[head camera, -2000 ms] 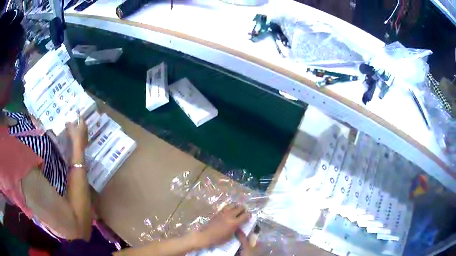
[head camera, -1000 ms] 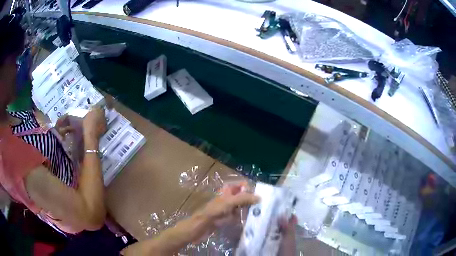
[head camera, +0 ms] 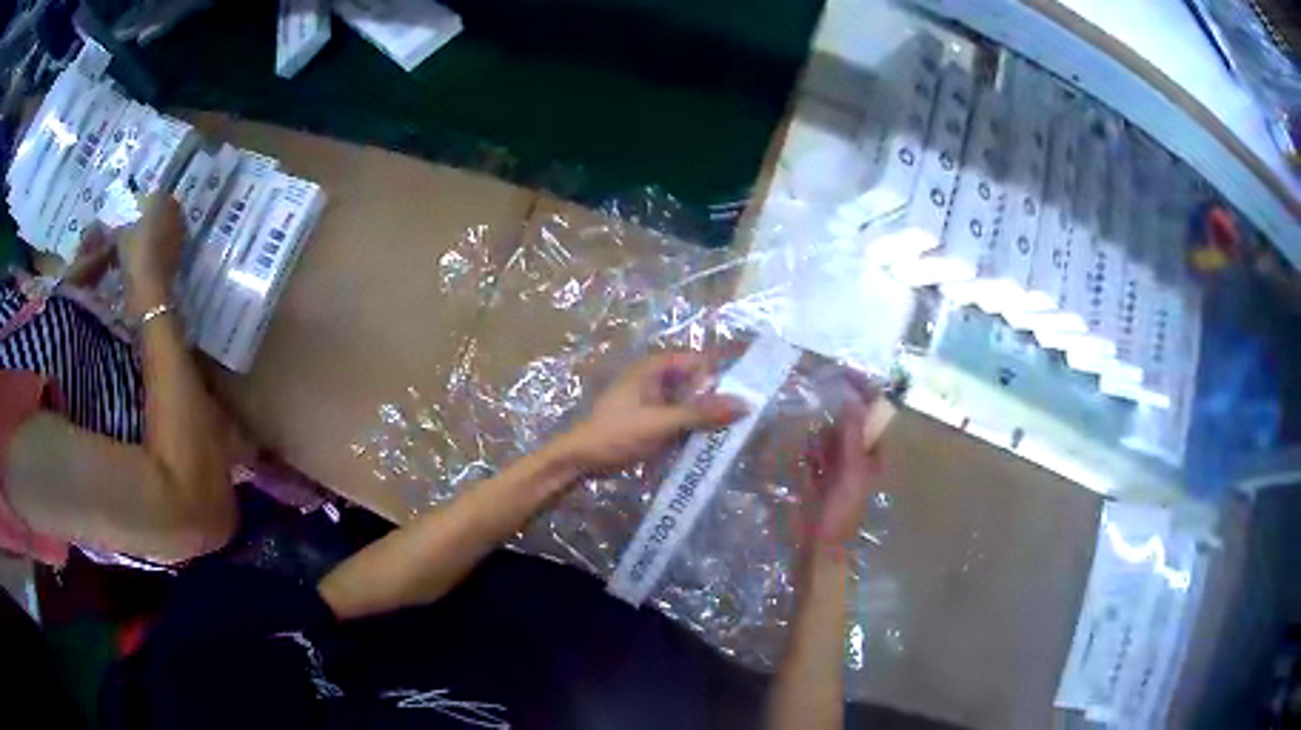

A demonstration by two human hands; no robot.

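Observation:
A slim white box [head camera: 682,502] with dark print on its narrow side slants over the cardboard. My left hand [head camera: 649,414] grips it near its upper end, thumb on top. My right hand [head camera: 848,464] is blurred, to the right of the box and apart from it. It holds a small cutter [head camera: 880,417] with a pale handle and dark tip. Crinkled clear film [head camera: 549,364] lies in a heap behind, under and around the box. Whether film still covers the box I cannot tell.
Overlapping white boxes [head camera: 1030,214] stand in rows on a pale sheet [head camera: 999,374] at right. More white boxes [head camera: 1134,613] lie at lower right. At left, a co-worker's hands handle fanned boxes [head camera: 257,264]. Brown cardboard [head camera: 378,243] borders the green surface [head camera: 614,93]. Blue plastic [head camera: 1238,414] lies far right.
The view has shifted down and right, showing the lower-right boxes. The box in my left hand has turned from its broad face to its narrow printed side. My right hand is now apart from it.

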